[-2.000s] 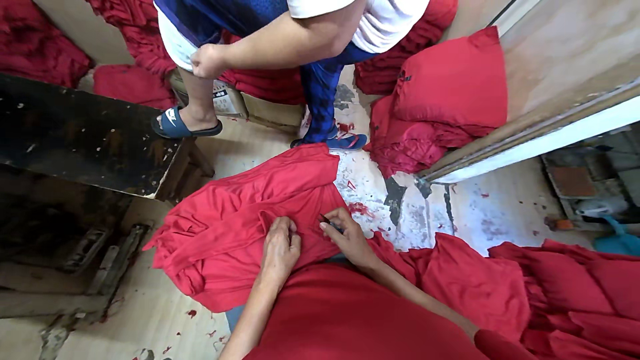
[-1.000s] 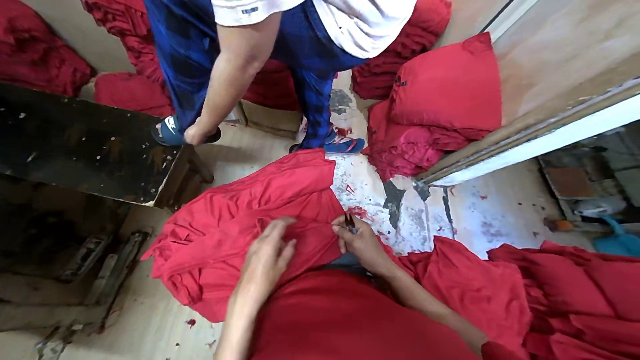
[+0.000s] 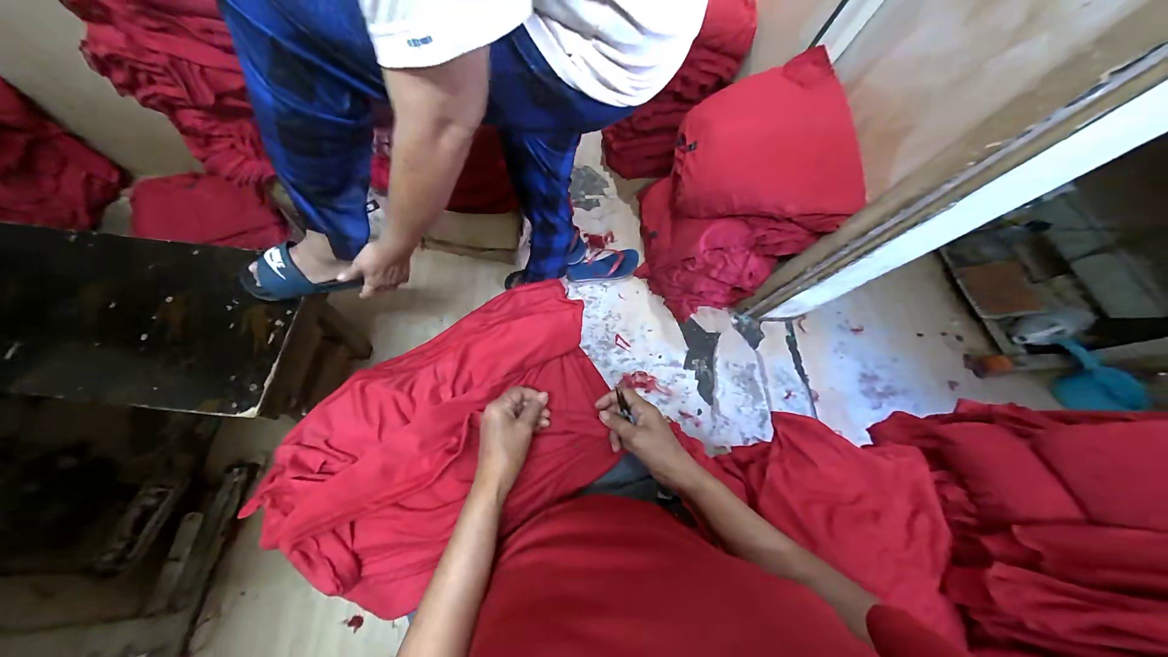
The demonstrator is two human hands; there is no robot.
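Observation:
Red fabric [image 3: 392, 438] is spread across my lap and hangs down to the left. My left hand [image 3: 513, 424] rests over it with bent fingers, thumb and forefinger close together, pinching at the cloth or a thread too fine to make out. To its right, my right hand [image 3: 639, 427] holds a small dark tool [image 3: 624, 404], perhaps thread snips, between its fingers, with the tip pointing up and away. The hands are apart, with red cloth between them.
A person [image 3: 438, 137] in blue checked trousers stands ahead, one sandalled foot by a black bench [image 3: 137, 319]. Red garments lie in piles [image 3: 1049, 493] at the right. A red stuffed bundle [image 3: 771, 141] leans near a door frame [image 3: 967, 192]. Thread scraps litter the worn floor [image 3: 657, 338].
My left hand has drawn its fingers in since a second ago, when they were more spread. The other person's hand has moved down from the knee to the ankle.

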